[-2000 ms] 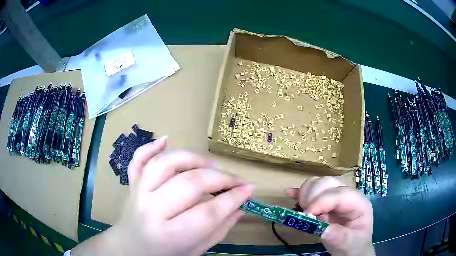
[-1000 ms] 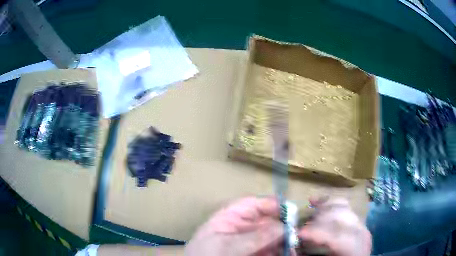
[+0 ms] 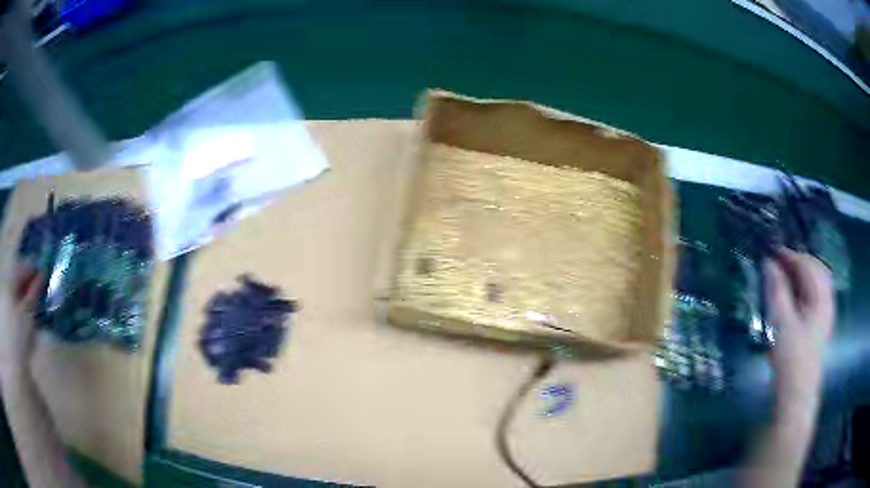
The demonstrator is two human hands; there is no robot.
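Note:
My left hand (image 3: 23,295) is at the far left edge, blurred, its fingers at the outer end of the left stack of pen circuit board units (image 3: 95,272). My right hand (image 3: 801,300) is at the far right, fingers down on the right stack of units (image 3: 735,224). Blur hides whether either hand grips a unit. A black cord (image 3: 505,429) curves over the cardboard in front of the box, its upper end near the box's front wall. A small blurred blue-purple thing (image 3: 556,398) lies right of it.
A shallow cardboard box (image 3: 534,334) with many tiny gold-tan parts stands centre-right. A pile of small dark pieces (image 3: 246,329) lies left of it on the cardboard sheet (image 3: 353,419). A pale plastic bag (image 3: 229,157) lies upper left. More units (image 3: 692,338) lie right of the box.
My hands were together around one unit in front of the box. They have parted, left hand to the left stack, right hand to the right stack. The cord now lies uncovered.

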